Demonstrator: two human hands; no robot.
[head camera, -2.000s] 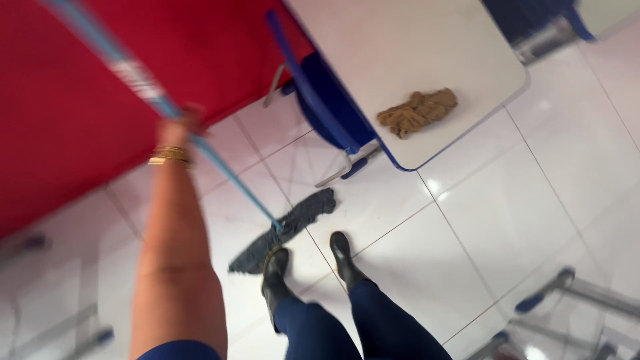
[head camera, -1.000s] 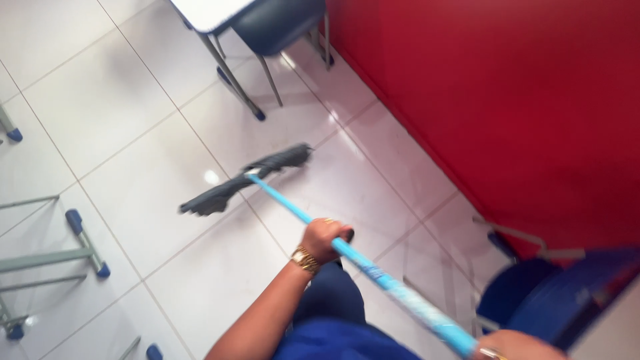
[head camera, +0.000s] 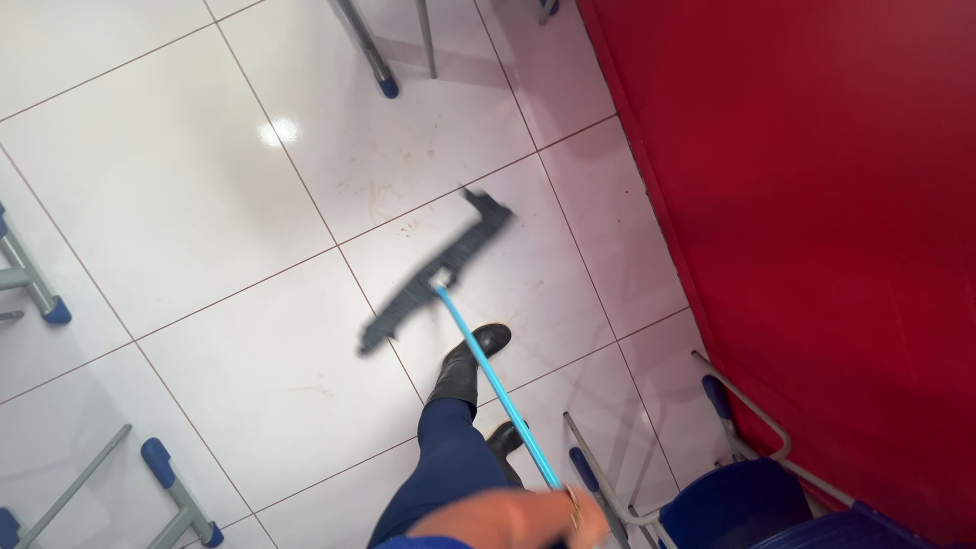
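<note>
A light blue mop handle (head camera: 499, 389) slants down from a flat dark grey mop head (head camera: 435, 278), blurred on the white tiled floor. At the bottom edge, my left hand (head camera: 591, 521), with gold jewellery at its wrist, is blurred and closed around the handle's upper part; its fingers are hard to make out. My right hand is out of view. Brownish smears (head camera: 377, 198) mark the tiles beyond the mop head. Close to the handle is a black boot (head camera: 492, 339), with the other boot (head camera: 507, 438) partly behind it.
A red wall panel (head camera: 793, 191) runs along the right. A blue chair (head camera: 736, 503) with grey metal legs stands at the lower right. Metal furniture legs with blue caps (head camera: 389, 88) stand at the top, with others (head camera: 57, 309) at the left and lower left.
The left hand, seen mid-handle one second ago, is now at the bottom edge near the handle's upper part. The right hand has left the view. The view has swung round since two seconds ago.
</note>
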